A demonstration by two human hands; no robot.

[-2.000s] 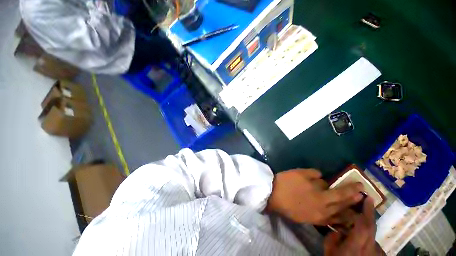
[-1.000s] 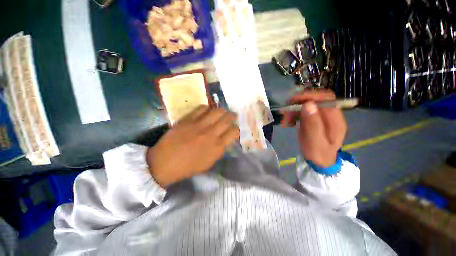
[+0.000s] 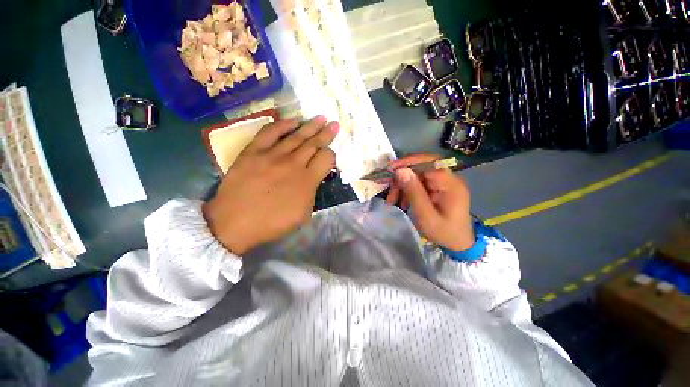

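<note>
My right hand (image 3: 435, 200) holds tweezers (image 3: 412, 169) like a pen, their dark tip at the near end of the adhesive sticker sheet (image 3: 340, 91). My left hand (image 3: 274, 178) lies palm down, with its fingertips at the sheet's left edge. It covers part of the cream pad with a red-brown border (image 3: 236, 143). A small dark item with a shiny edge shows beside its fingers; whether the hand holds it is hidden.
A blue bin (image 3: 178, 102) holds tan pieces. Several watch cases (image 3: 444, 98) lie right of the sheet, near black trays (image 3: 552, 83). Another case (image 3: 137, 113) lies by a blank white strip (image 3: 98, 113). Patterned sheets (image 3: 38, 181) lie far left.
The view has swung from the bench's left side to its middle and right. Since one second ago, the tweezers have moved left and down to the sheet, and my left hand has shifted up over the pad.
</note>
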